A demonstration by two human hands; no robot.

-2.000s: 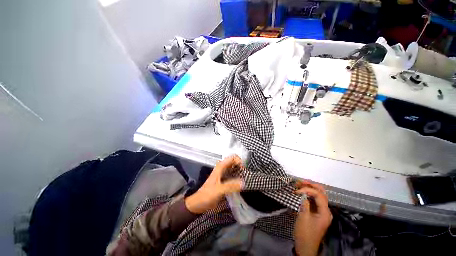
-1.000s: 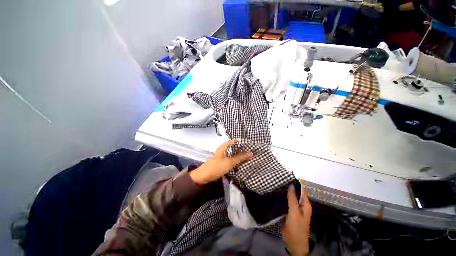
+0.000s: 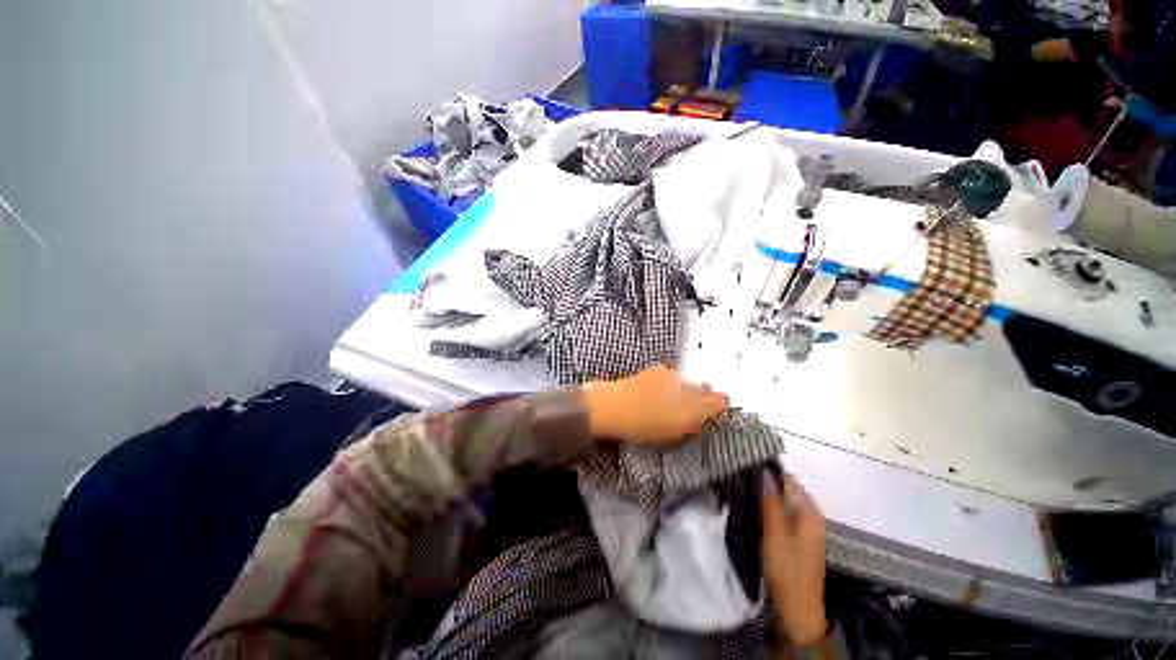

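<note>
The checked garment (image 3: 606, 322) lies over the left part of the white machine table and hangs over its front edge into the lap. Its pale lining (image 3: 696, 561) shows below the hands, with a dark part beside it. My left hand (image 3: 655, 405) is on the garment at the table's front edge, fingers on a folded checked part. My right hand (image 3: 792, 554) holds the garment's edge to the right; its fingertips are partly hidden. The sewing machine's needle area (image 3: 789, 310) stands behind and to the right of the hands, apart from them.
A tartan scrap (image 3: 948, 281) hangs over the machine head. Thread cones (image 3: 1122, 219) stand at the right. A flat black rectangle (image 3: 1103, 547) lies at the right edge. A navy cloth pile (image 3: 181, 516) is at left, a blue bin (image 3: 432, 206) behind. A person's part shows at top right.
My left hand has moved right, across the garment toward my right hand. The checked part between the hands is now folded and bunched, and more pale lining shows below.
</note>
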